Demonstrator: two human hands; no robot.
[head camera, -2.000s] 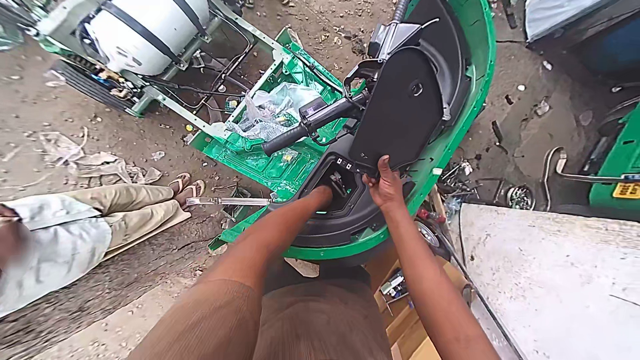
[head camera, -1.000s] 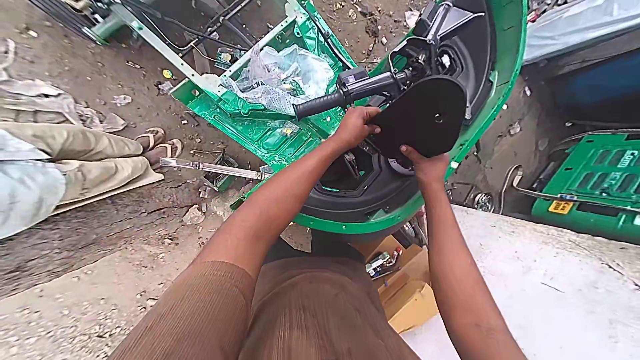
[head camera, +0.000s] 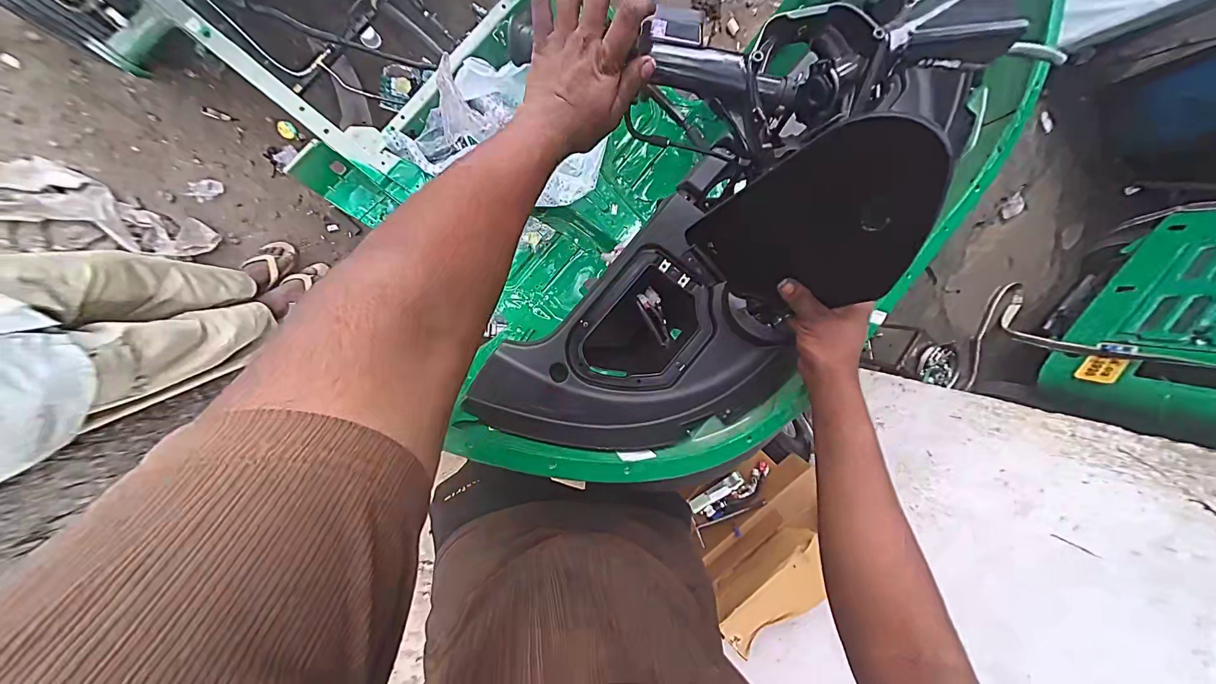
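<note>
My right hand (head camera: 828, 332) grips the lower edge of a flat black panel (head camera: 836, 204), its thumb on the face. The panel stands over the right part of a black plastic dashboard (head camera: 532, 380), beside an uncovered compartment (head camera: 641, 328) with a small part and wiring inside. My left hand (head camera: 589, 71) lies over the grip end of a black handlebar (head camera: 712, 71), fingers extended; whether it grasps the bar cannot be told. Both dashboard and handlebar belong to a green three-wheeler body (head camera: 608, 465).
Plastic bags (head camera: 475, 109) lie on the green floor pan. A person in sandals (head camera: 171, 294) is at the left. An open cardboard box (head camera: 774, 551) with parts stands below the dashboard, next to a pale slab (head camera: 1035, 532). Another green vehicle (head camera: 1154, 294) is at the right.
My left hand has left the panel and moved up to the handlebar. My right hand still holds the panel, and the dashboard compartment shows more fully. The view is closer to the dashboard.
</note>
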